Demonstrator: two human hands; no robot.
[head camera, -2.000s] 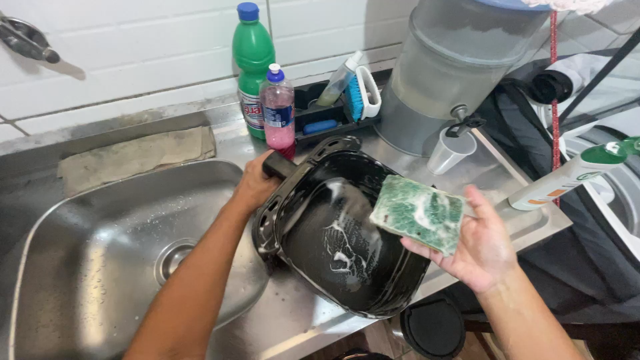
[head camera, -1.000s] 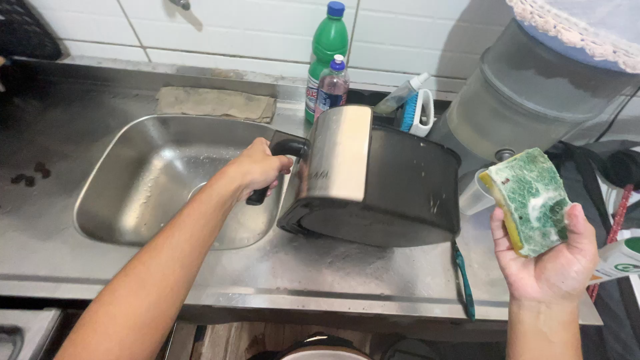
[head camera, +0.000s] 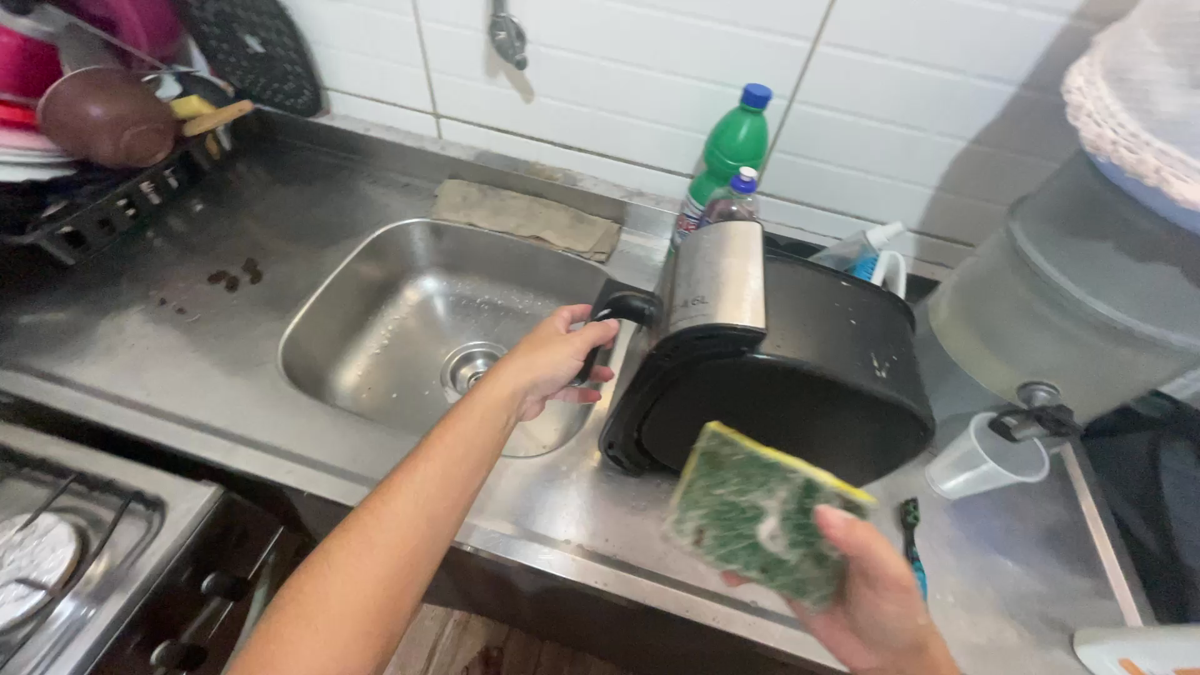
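Observation:
My left hand (head camera: 561, 361) grips the black handle of an air fryer basket (head camera: 825, 328), which lies on its side on the steel counter right of the sink. Its metal front panel (head camera: 720, 277) faces up, and its dark underside is toward me. In my right hand (head camera: 867, 581) is a green and yellow scouring sponge (head camera: 764, 516) with some foam on its green face. The sponge is in front of the basket's lower edge; whether they touch, I cannot tell. The inside of the basket is hidden.
A steel sink (head camera: 375, 309) lies left, with a folded cloth (head camera: 525, 217) behind it. Behind the basket are a green bottle (head camera: 736, 141) and a smaller bottle (head camera: 731, 202). At right stand a water container (head camera: 1078, 281) and plastic cup (head camera: 989, 459). A dish rack (head camera: 122, 211) and stove (head camera: 112, 544) are left.
Two seconds ago the basket's inside faced me; it has since been turned onto its side. The sponge has moved from the basket's right side to in front of it. The view has shifted left.

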